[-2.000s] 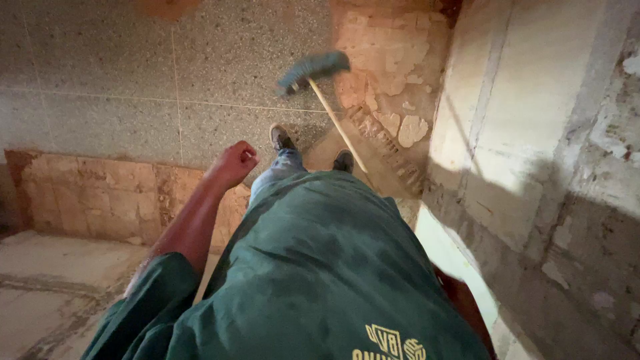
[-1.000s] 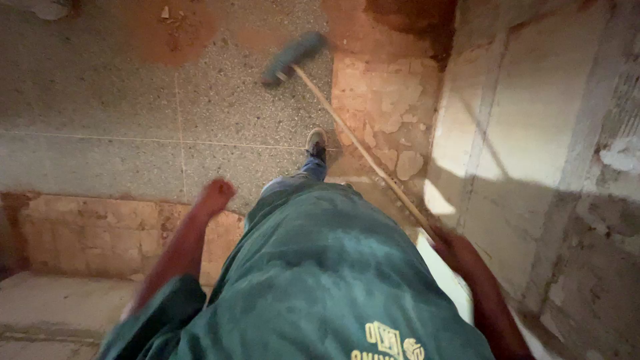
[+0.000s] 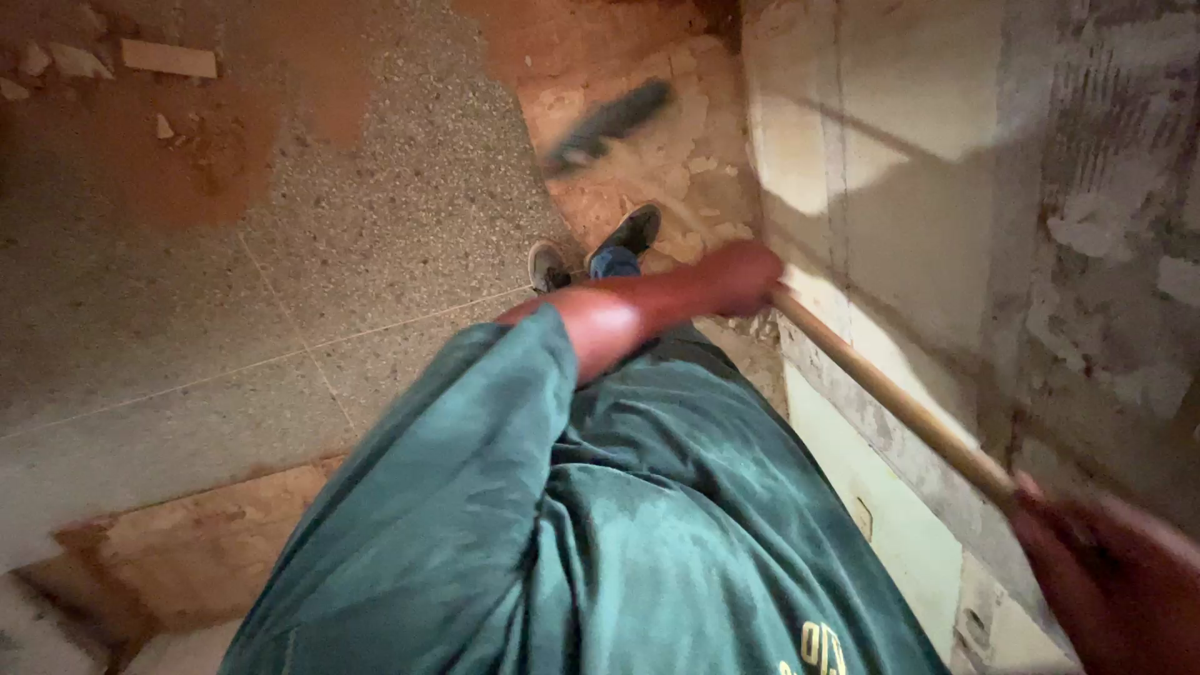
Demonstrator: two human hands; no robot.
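Note:
A long wooden broom handle (image 3: pixel 891 398) slants from the lower right toward my shoes. My left hand (image 3: pixel 745 278) reaches across my body and is closed around the handle partway along it. Nearer the handle's upper end, my right hand (image 3: pixel 1092 553) grips it at the lower right edge of the view, blurred. The dark broom head (image 3: pixel 609 127) lies beyond my feet over the bare reddish strip of floor, also blurred. My left forearm hides part of the handle's lower stretch.
Speckled terrazzo floor (image 3: pixel 422 187) spreads ahead and to the left, with reddish dust (image 3: pixel 202 169) on it. A flat rectangular piece (image 3: pixel 169 58) and broken fragments (image 3: pixel 80 62) lie at the upper left. A patchy, worn wall (image 3: pixel 923 169) stands close on the right.
My left hand, free of the broom in both earlier frames, has crossed to the right and taken hold of the handle. The broom head has moved from the terrazzo onto the reddish strip.

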